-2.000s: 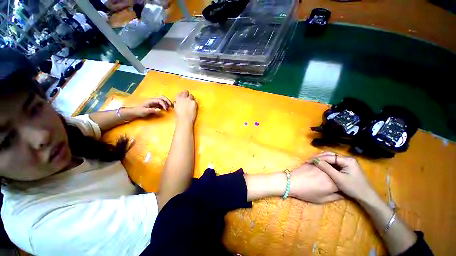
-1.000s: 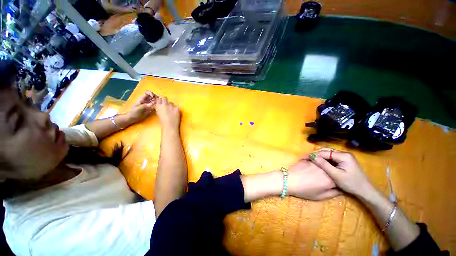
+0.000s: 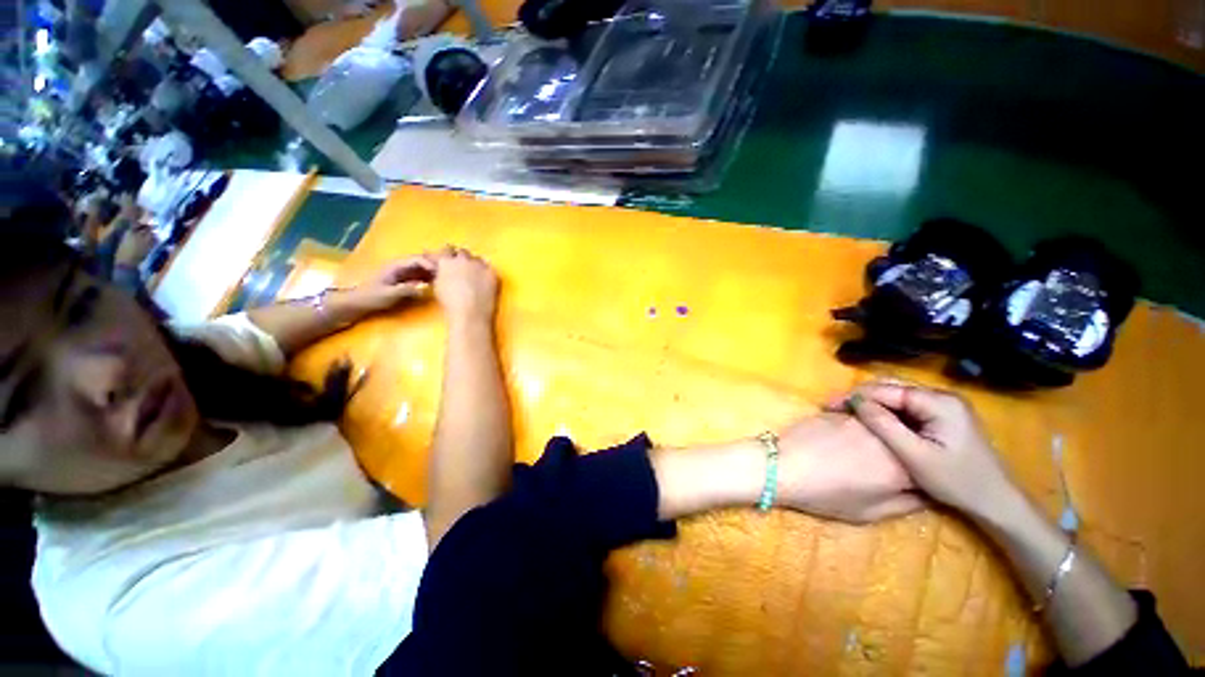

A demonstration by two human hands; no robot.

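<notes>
My left hand (image 3: 846,470) and my right hand (image 3: 954,452) are clasped together on the orange-yellow bench (image 3: 740,331). My right thumb lies over the back of my left hand; my left fingers are mostly hidden. No object shows in either hand. Two black camera heads (image 3: 925,294) (image 3: 1060,318) stand side by side just beyond my hands, not touched. Each shows a shiny silvery disc with a board facing up.
A coworker (image 3: 225,542) sits close on my left, forearms and joined hands on the bench. Stacked clear plastic trays (image 3: 621,113) stand beyond on the green strip (image 3: 1031,146). A white body with a black opening (image 3: 452,77) is beside them. Another black part (image 3: 839,16) lies at the far edge.
The view has shifted slightly. The coworker's face has turned back toward me. A white-and-black unit at the back has moved nearer the trays. My hands stay clasped.
</notes>
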